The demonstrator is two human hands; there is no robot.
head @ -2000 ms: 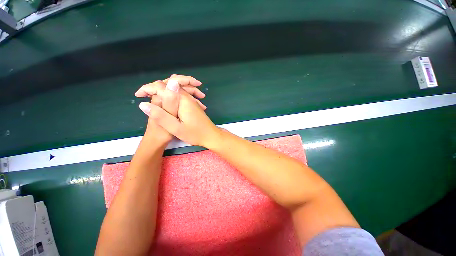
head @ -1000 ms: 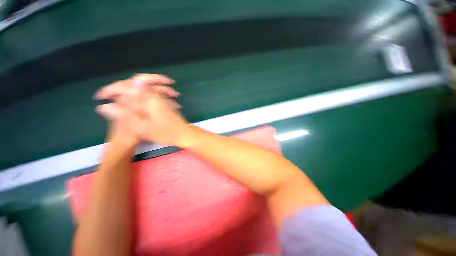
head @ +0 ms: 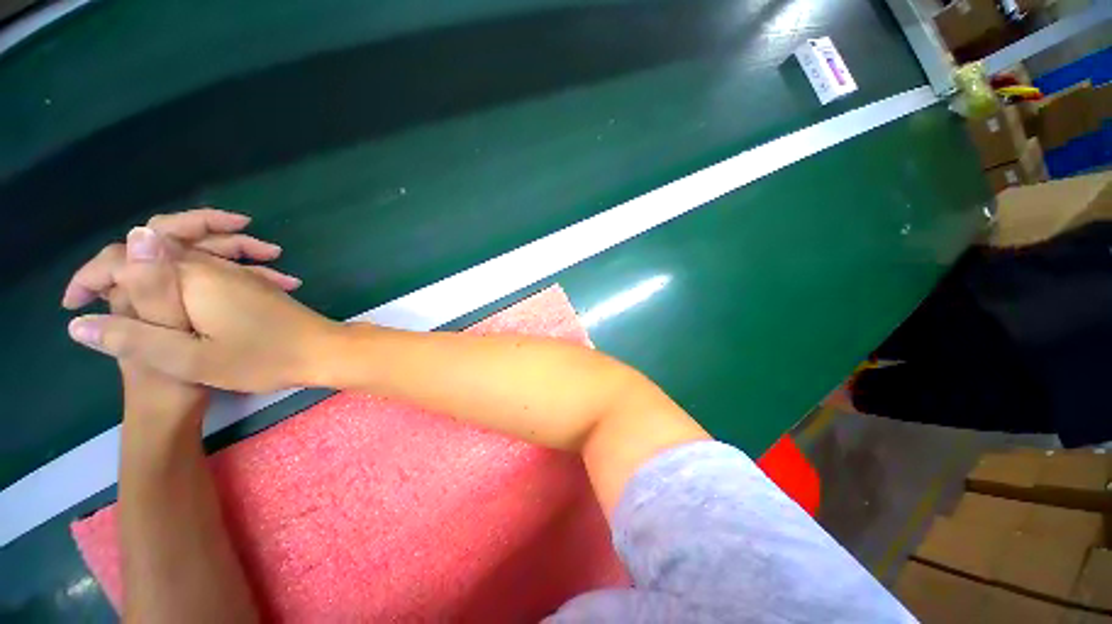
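Note:
My right hand [head: 232, 323] and my left hand [head: 107, 283] are clasped together, fingers interlaced, at the left of the view. They are above the white guide strip [head: 634, 223] and the near edge of the green conveyor belt. No object shows in them; parts of my left hand are hidden behind my right. A pink-red foam pad [head: 390, 512] lies under my forearms. A small white retail box [head: 826, 71] with a purple oblong lies on the belt at the upper right, away from my hands.
The green worktop [head: 780, 280] extends right of the pad. Dark clothing of a person [head: 976, 329] is beyond its right edge. Brown cardboard boxes [head: 1024, 536] stand on the floor at lower right, with more farther back. A red object [head: 790, 473] is beside the worktop.
The view has turned to the right, so hands, pad and box appear farther left. The floor boxes and dark clothing now show more. The hands stay clasped.

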